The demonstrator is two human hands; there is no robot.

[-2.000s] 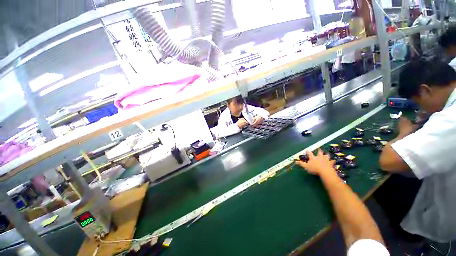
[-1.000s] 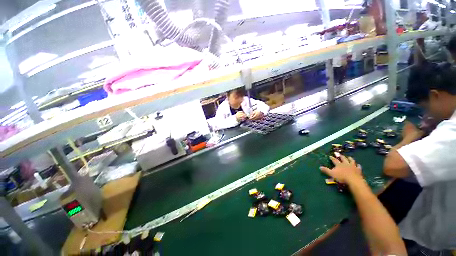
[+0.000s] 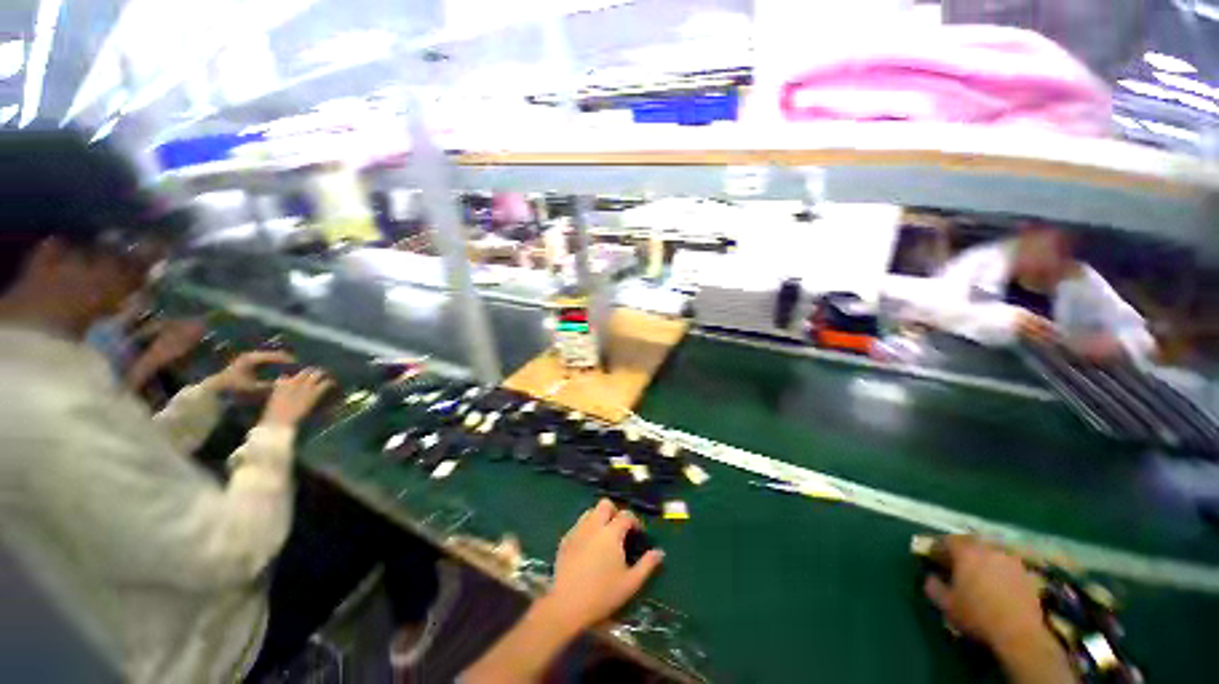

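My left hand [image 3: 604, 568] is low at the centre, near the front edge of the green surface, with a small black unit [image 3: 639, 544] in its fingers. My right hand [image 3: 987, 588] is at the lower right, palm down over the left end of a small group of black units with pale tabs [image 3: 1090, 621]. A dark thing with a pale tab shows by its fingertips; whether the hand grips it cannot be told. A large pile of black units with white and yellow tabs [image 3: 535, 438] lies left of centre.
A power supply [image 3: 576, 335] stands on a wooden board [image 3: 648, 350] behind the pile. A white strip [image 3: 869, 497] runs along the green surface [image 3: 789, 575]. A seated person in a light top [image 3: 127, 481] is at the left. Another person sits opposite behind a dark tray [image 3: 1116, 394].
The view has swung left, showing the large pile and the person at the left. My left hand has come into view with a unit. My right hand is at the small group nearer me.
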